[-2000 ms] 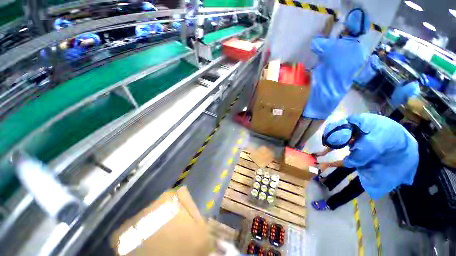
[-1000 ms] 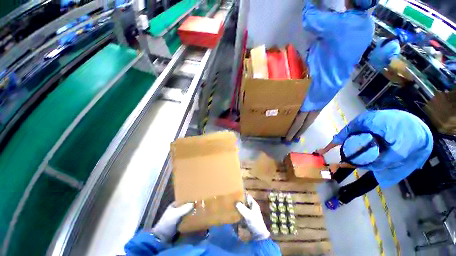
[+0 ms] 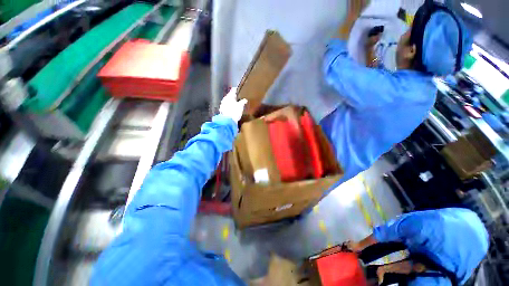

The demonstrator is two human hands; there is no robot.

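My left hand (image 3: 231, 106), in a white glove, grips the lower left edge of a flat brown cardboard piece (image 3: 265, 70). The cardboard is tilted, just above the back left corner of a big brown carton (image 3: 279, 202). Its lower end is close to the carton's rim; I cannot tell whether it is inside. The carton holds upright red pieces (image 3: 289, 148) and brown cardboard with a small white label. My right hand is not in view.
A stack of red boxes (image 3: 144, 70) sits on the metal-railed conveyor at left. A person in blue (image 3: 379, 106) stands behind the carton, facing a pale panel. Another person (image 3: 441, 240) bends over a box with a red top (image 3: 340, 270) at lower right.
The cardboard was held in front of me by both hands; now my left arm reaches forward with it over the carton. My right hand has left the view. The carton and red stack appear nearer.
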